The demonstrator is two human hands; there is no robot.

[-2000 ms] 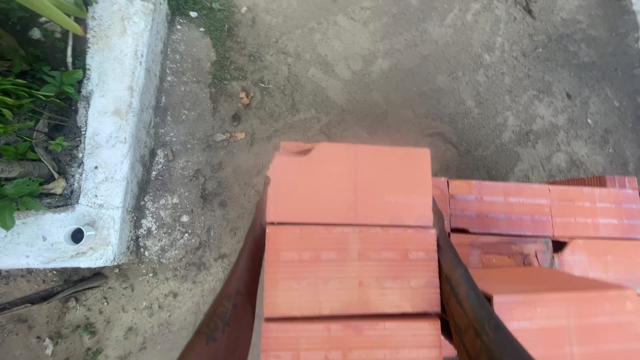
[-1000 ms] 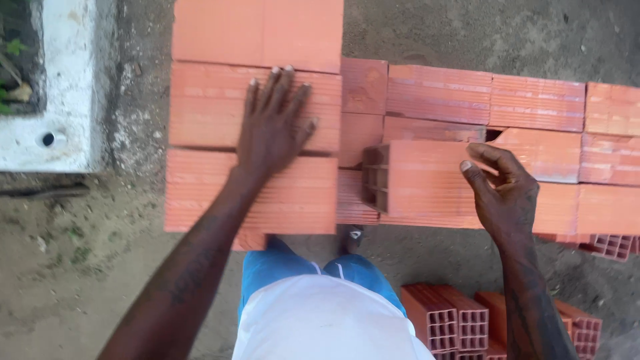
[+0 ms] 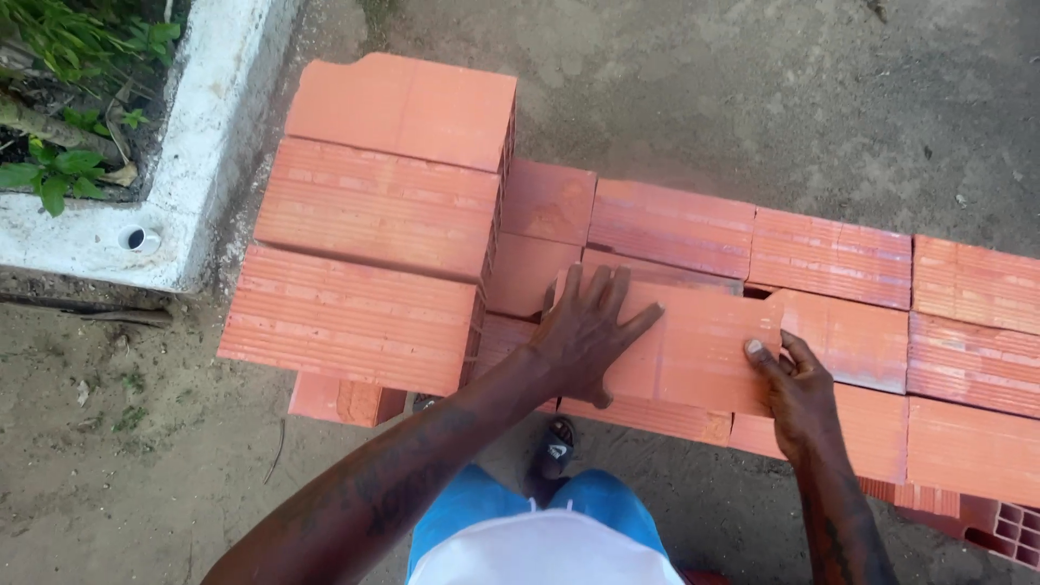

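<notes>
A hollow clay brick lies on top of the long stack, between my two hands. My left hand rests on its left part, fingers spread across the upper face. At its right end, my right hand grips the edge, the thumb on the upper face. Left of my left hand stands a taller pile topped by a smooth brick with a chipped corner, a ridged brick and another ridged brick, side by side. The far ends of my fingers under the right end are hidden.
Rows of clay bricks extend to the right. More hollow bricks lie on the ground at lower right. A white masonry border with a pipe opening edges plants at upper left. My sandalled foot is below the stack.
My left hand has moved from the taller pile onto the brick at my right hand. That brick's open end faced left a second ago; now its broad face is up.
</notes>
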